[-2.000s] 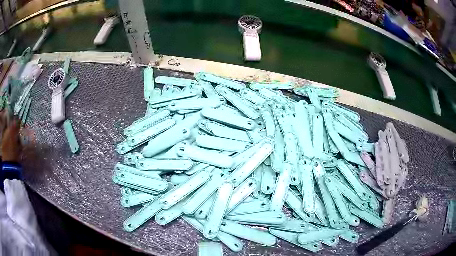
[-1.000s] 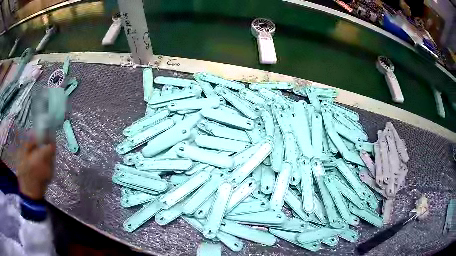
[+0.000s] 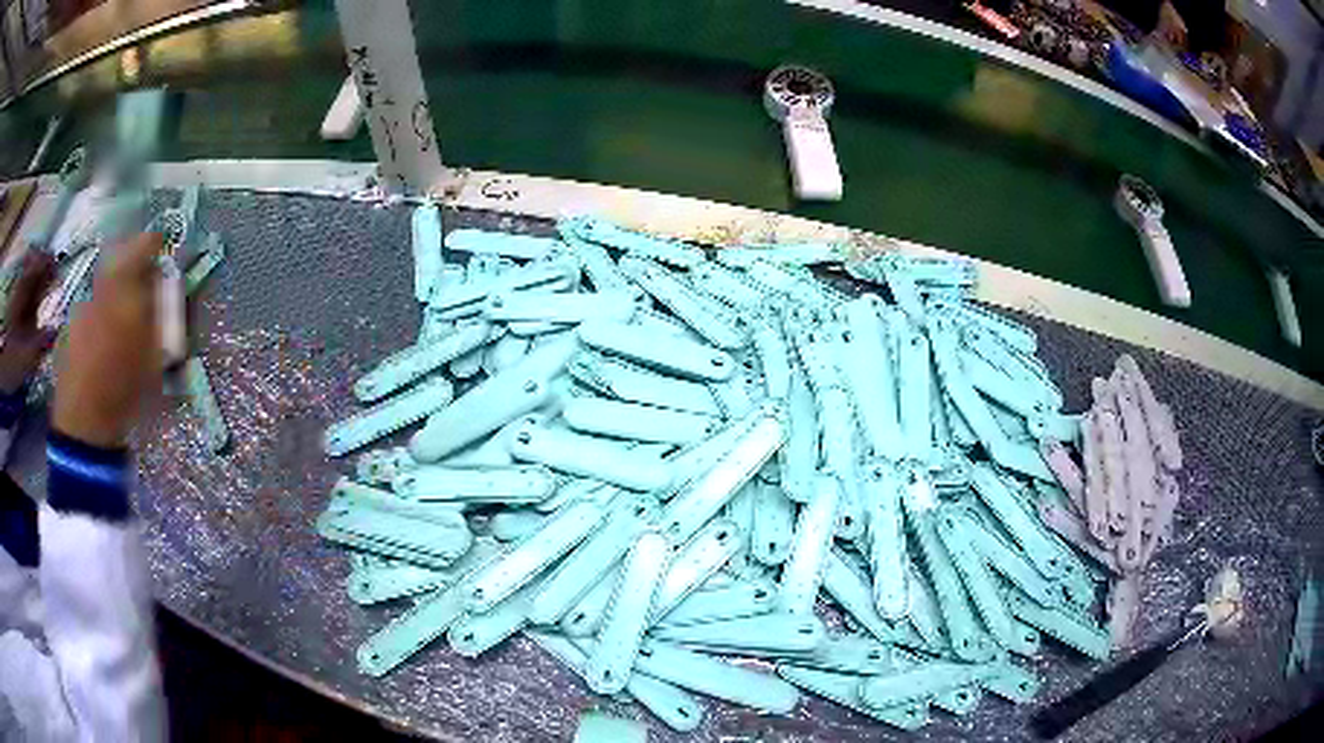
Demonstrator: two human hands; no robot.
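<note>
Neither my left hand nor my right hand is in view. A large heap of mint-green handle covers [image 3: 624, 421] lies in front of me. A small pile of pink-grey handle covers [image 3: 1133, 465] touches its right side. At the far left, another worker's raised hand [image 3: 109, 341], below a blue cuff and white sleeve, holds a blurred mint-green piece [image 3: 134, 145]. That worker's other hand [image 3: 22, 312] is cut by the left edge. A white handheld fan [image 3: 172, 312] lies partly hidden behind the raised hand.
The green conveyor belt [image 3: 595, 131] carries a white fan [image 3: 804, 134] and another fan [image 3: 1154, 240]. A marked pale post [image 3: 389, 102] stands at the belt's near edge. A dark-handled tool [image 3: 1125, 675] lies lower right on the shiny grey bench cover [image 3: 276, 537].
The other worker's hand and mint piece have moved up at the far left, and a second hand has appeared. A cover at the heap's left side has shifted or gone. Belt fans have moved right.
</note>
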